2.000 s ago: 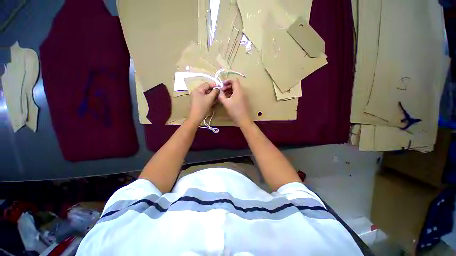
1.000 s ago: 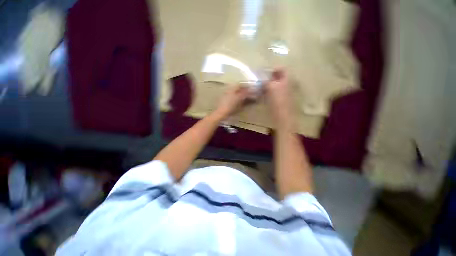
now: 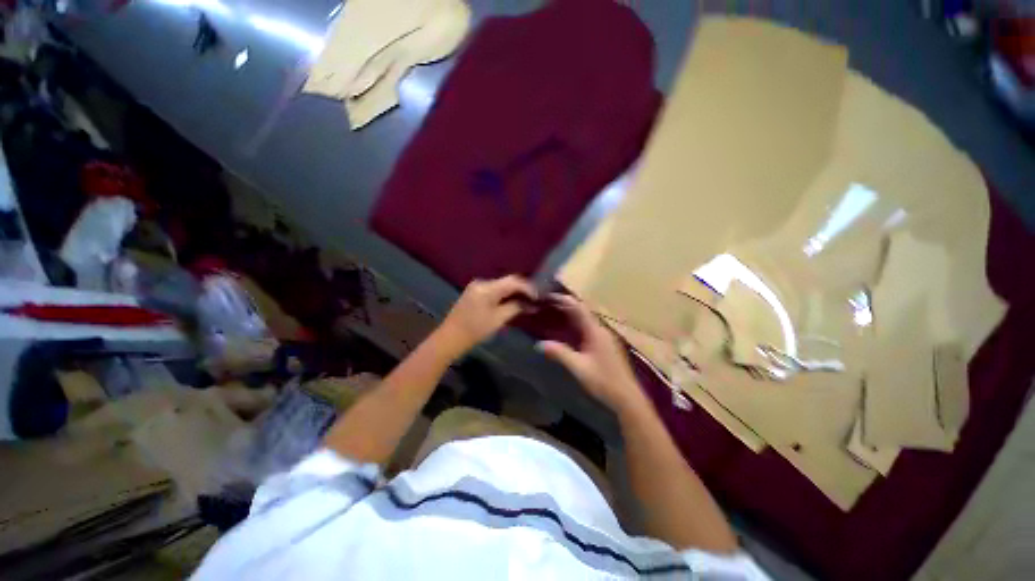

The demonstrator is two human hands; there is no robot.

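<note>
A small maroon cut piece (image 3: 549,321) is between my two bare hands, at the table's near edge. My left hand (image 3: 496,306) has its fingertips closed on its left end. My right hand (image 3: 592,350) holds its right side, thumb apart from the fingers; the fingers partly hide the piece. To the right, tan card patterns (image 3: 749,136) lie on a large maroon stack (image 3: 874,531). A curved white piece (image 3: 751,284) and a pale string (image 3: 811,365) lie among the cards, out of my hands.
Maroon stacked panels (image 3: 533,102) with a dark blue tie lie just beyond my hands. Small tan cards (image 3: 392,43) lie farther off on the grey table (image 3: 267,85). Bags and scraps (image 3: 227,323) are below the table at left, with cardboard (image 3: 170,437) nearer.
The view has turned left. My hands have left the string and white piece on the cards. The small maroon piece that lay at the cards' left edge is now in my hands.
</note>
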